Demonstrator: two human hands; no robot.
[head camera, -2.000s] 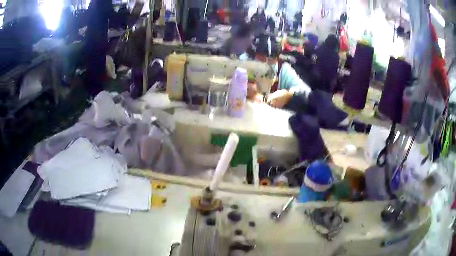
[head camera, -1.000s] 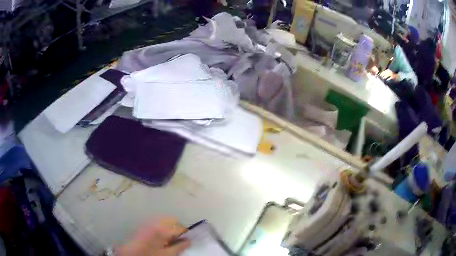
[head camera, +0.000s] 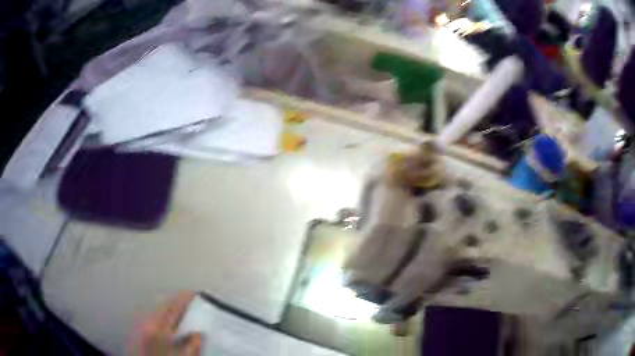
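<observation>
My left hand (head camera: 167, 328) is blurred at the bottom edge. Its fingers touch the left end of a white-backed panel (head camera: 240, 332) with a dark edge, lying flat on the table and cut off by the picture's bottom. The panel reaches toward the steel needle plate (head camera: 317, 274), left of the machine head (head camera: 393, 243). Bright lamp glow lies under the head; the needle is not clear. A dark purple piece (head camera: 461, 332) shows at the bottom, right of the head. My right hand is not visible.
The purple stack (head camera: 118, 186) lies at the left of the table (head camera: 209, 243). A fanned white pile (head camera: 163, 97) is behind it, with a narrow white piece (head camera: 43, 139) beside it. A white tube (head camera: 480, 101) and a blue-and-white spool (head camera: 539, 163) stand behind the machine.
The view has swung, so the table and machine sit further left and higher. More of the white-backed panel shows, with my left hand still at its left end. The dark purple piece right of the head has come into view.
</observation>
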